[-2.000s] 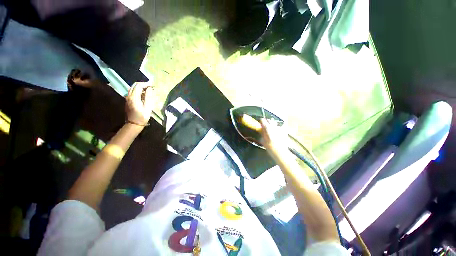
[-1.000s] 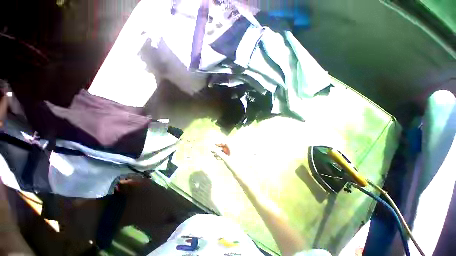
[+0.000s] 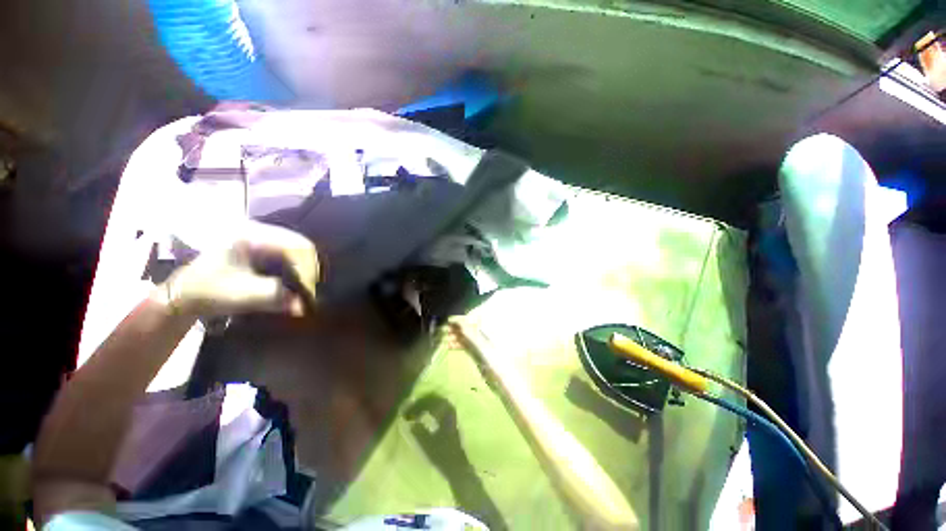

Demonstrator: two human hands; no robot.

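Observation:
The iron (image 3: 628, 363), dark with a yellow-orange handle, stands on the yellow-green table cover (image 3: 539, 384), untouched. My left hand (image 3: 254, 272) is raised at the left with curled fingers, blurred and overexposed; whether it grips cloth is unclear. My right forearm reaches up the table from the bottom; my right hand (image 3: 454, 330) is small and washed out at the near edge of the pile of grey, white and black cloth (image 3: 363, 223). A blurred dark cloth area (image 3: 301, 363) lies between my hands; its edges are unclear.
Maroon-dark and pale pieces (image 3: 171, 446) lie at the lower left. A blue and a tan hose (image 3: 773, 425) run from the iron to the lower right. A long padded arm (image 3: 835, 239) stands right of the table. A ribbed blue duct (image 3: 213, 47) is at the top left.
The view has swung toward the far pile. My left hand has come into view, raised. My right hand, on the iron two seconds ago, is off it and at the pile.

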